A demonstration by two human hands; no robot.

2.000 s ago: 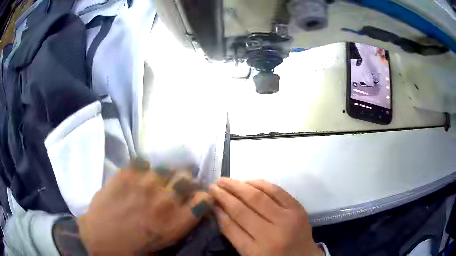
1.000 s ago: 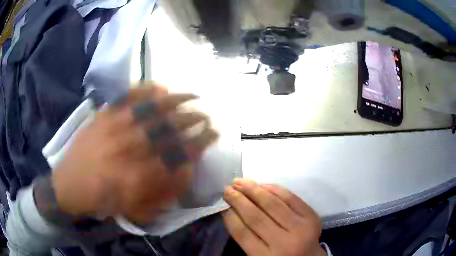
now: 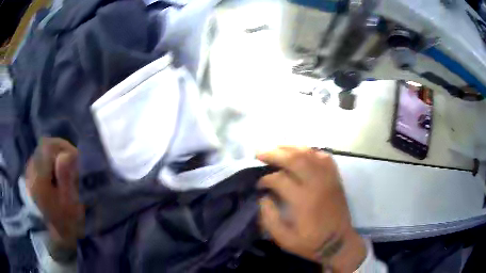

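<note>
A dark navy cloth (image 3: 181, 224) lies bunched across the left and front of the table. A white pocket bag (image 3: 141, 120) lies spread on it, with a pale curved edge (image 3: 213, 175) running towards my right hand. My right hand (image 3: 304, 197) grips the cloth at the right end of that edge, fingers bent over it. My left hand (image 3: 56, 184) is at the far left, blurred, fingers curled at the dark cloth; its fingertips are hidden. The needle area of the machine is washed out by bright light.
The white sewing machine head (image 3: 453, 40) is at the upper right, with a dark knob (image 3: 347, 98) below it. A lit smartphone (image 3: 413, 120) lies right of it. The table's ridged front edge (image 3: 421, 230) curves along the lower right.
My left hand has moved from the middle to the far left. My right hand has turned and now grips the cloth edge. The pocket bag is opened out, and the view has shifted.
</note>
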